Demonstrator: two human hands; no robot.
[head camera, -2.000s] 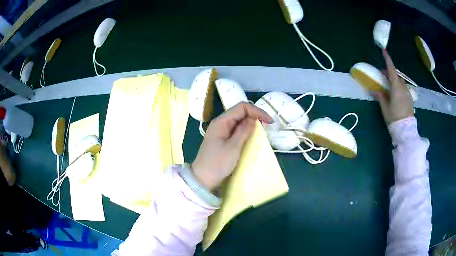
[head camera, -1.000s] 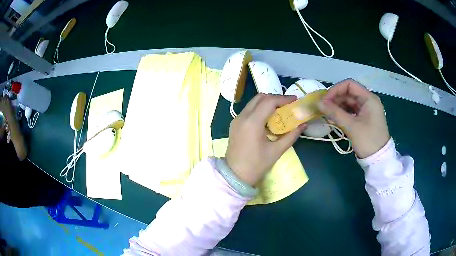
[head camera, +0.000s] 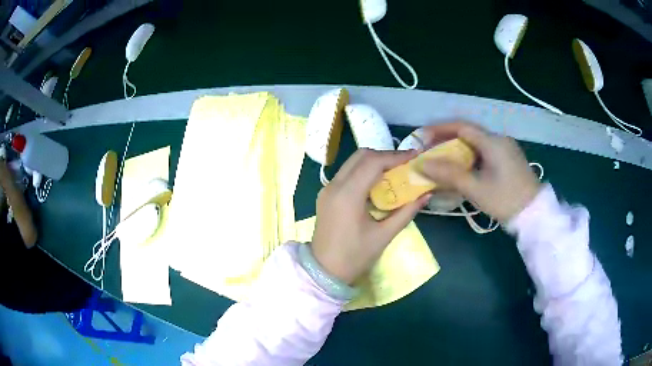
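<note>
A handheld unit (head camera: 402, 187) is held with its flat mustard-yellow face up, faint round marks near its left end. My left hand (head camera: 364, 207) grips the unit's left end between thumb and fingers. My right hand (head camera: 486, 168) is at the unit's right end, blurred, its fingers on or just over the yellow face; whether they hold a film cannot be told. A pale yellow backing sheet (head camera: 407, 268) lies on the dark green bench under my left hand. A thick stack of pale yellow sheets (head camera: 221, 189) lies left of my hands.
White-and-yellow units (head camera: 327, 127) with cords lie behind my hands. A grey rail (head camera: 572, 136) runs behind them; more units (head camera: 511, 34) lie on the dark belt beyond. A narrow sheet (head camera: 146, 271) with units on it, a red-capped bottle (head camera: 44, 156) and another person's arm (head camera: 18, 207) are at left.
From two seconds ago, my right hand has come from the rail to my left hand, which now holds a unit; the sheet lies on the bench. Since one second ago, my right fingers have shifted over the face.
</note>
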